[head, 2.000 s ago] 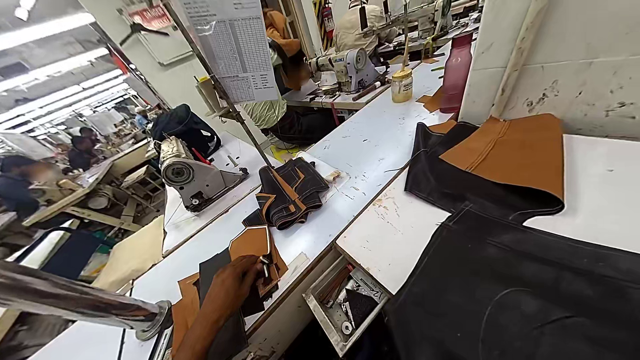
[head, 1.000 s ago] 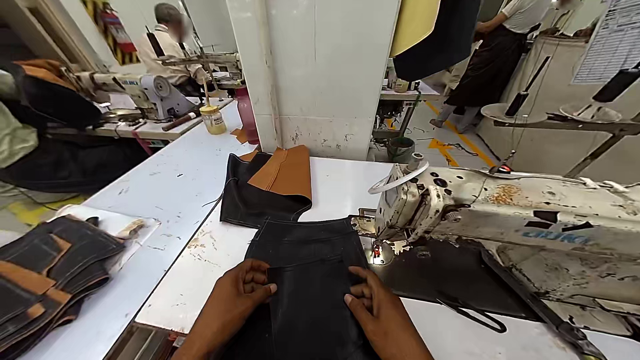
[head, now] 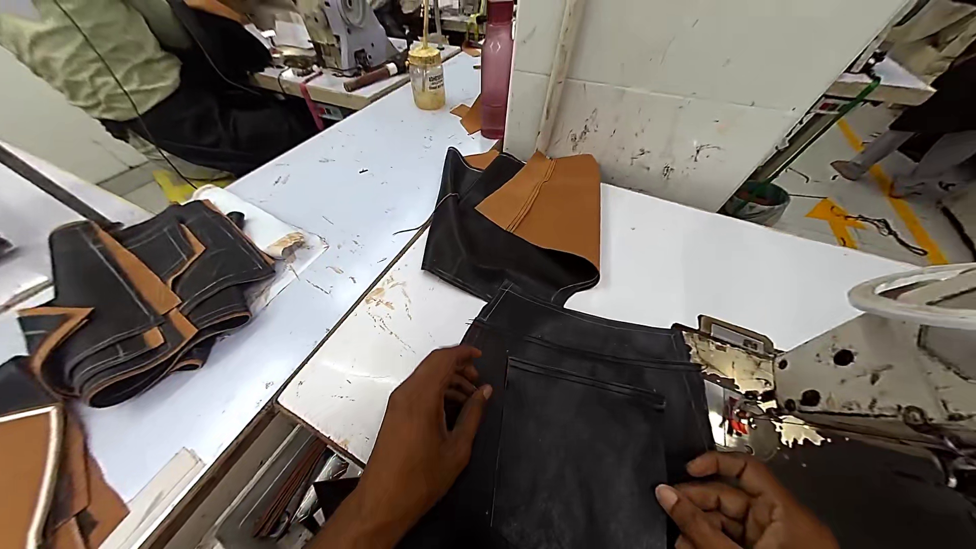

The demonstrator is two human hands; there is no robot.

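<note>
A black leather panel point(head: 587, 435) with stitched seams and a slit-like pocket opening lies in front of me, its right edge beside the needle area of a worn sewing machine point(head: 854, 374). My left hand point(head: 435, 419) grips the panel's left edge between thumb and fingers. At the lower right edge, my right hand point(head: 740, 496) pinches the leather. Beyond the panel, touching its top, lies a folded black and tan leather piece point(head: 518, 229). A stack of black leather pieces with tan strips point(head: 152, 297) rests on the table at left.
A glue jar point(head: 427, 78) and a pink bottle point(head: 497, 76) stand at the back, near a white pillar point(head: 648, 91). An open drawer point(head: 259, 488) sits below the table edge. Tan pieces point(head: 69, 473) lie at lower left. A person point(head: 145, 69) sits at back left.
Two seconds ago one hand was at the tan and black pieces on the left; now both hands hold the black panel. The view has swung widely between frames.
</note>
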